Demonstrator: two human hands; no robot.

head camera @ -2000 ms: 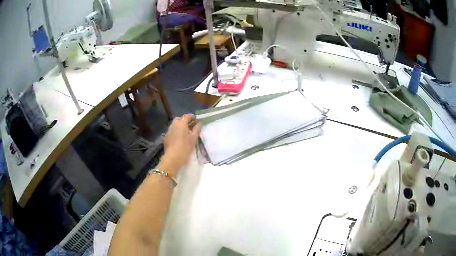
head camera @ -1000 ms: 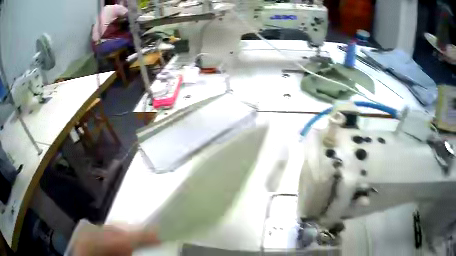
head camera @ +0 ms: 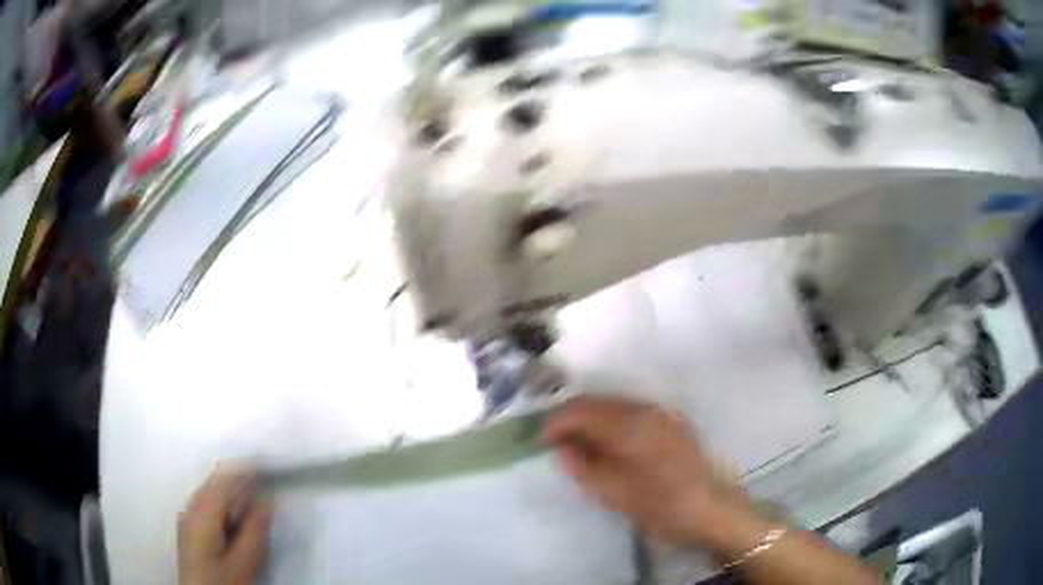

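Observation:
A green fabric panel with white backing (head camera: pixel 423 531) lies across the near edge of the view, its green border (head camera: pixel 423 457) along the far side. My left hand (head camera: pixel 229 526) grips its left corner. My right hand (head camera: pixel 623 457) grips its right far corner, just below the needle area. The cream sewing machine head (head camera: pixel 480 217) stands right behind the panel. Its presser foot area (head camera: pixel 509 366) is blurred. The whole frame is blurred by motion.
The stacked cut panels (head camera: pixel 223 200) lie at the far left of the table (head camera: pixel 160 423). A red object (head camera: pixel 160 143) lies behind them. A white sheet (head camera: pixel 709 343) lies under the machine arm. Dark thread snips or tools (head camera: pixel 984 360) show blurred at the right table end.
The view has swung right and down to the machine. The green panel has come from beside the stack to the near edge. My right hand has entered and holds it too.

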